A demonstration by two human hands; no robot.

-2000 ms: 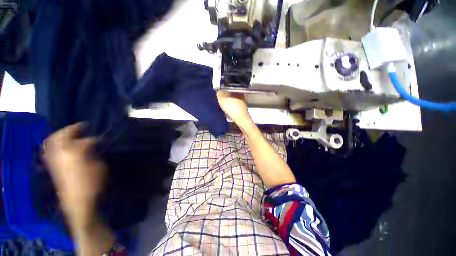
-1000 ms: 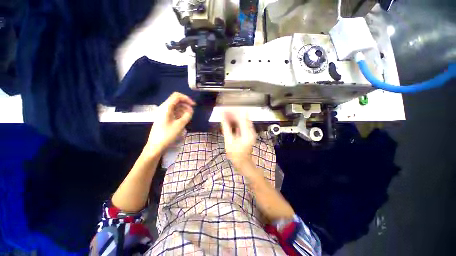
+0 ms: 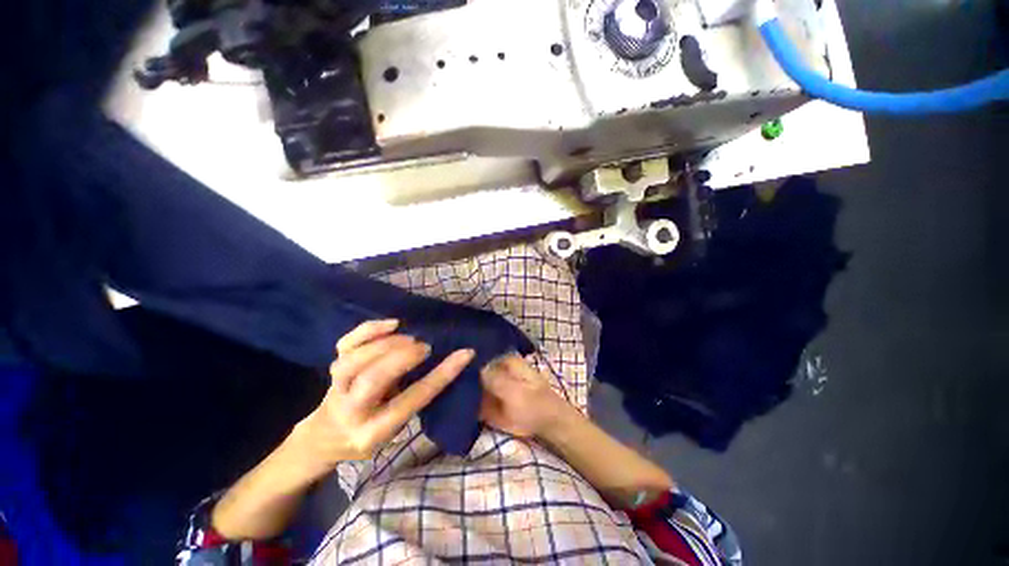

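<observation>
A navy garment end (image 3: 443,326) lies over my checked lap, its strip running up left to the large navy bundle (image 3: 66,199). My left hand (image 3: 371,392) is on the near side of the cloth, thumb and fingers gripping its edge. My right hand (image 3: 518,396) holds the right end of the cloth, fingertips partly hidden by it. The blackened presser foot and needle assembly (image 3: 321,100) of the cream sewing machine is at the upper left, with no cloth seen under it.
The machine's cylinder arm (image 3: 476,83) carries a dial (image 3: 636,24). A silvery linkage lever (image 3: 620,230) juts over the white table's (image 3: 365,227) front edge. A blue gooseneck (image 3: 852,100) crosses the upper right. A dark garment pile (image 3: 719,315) lies low at right.
The garment end has moved from beside the needle area to over my lap, and both hands have come down onto it. The view has shifted, so the machine sits higher and larger.
</observation>
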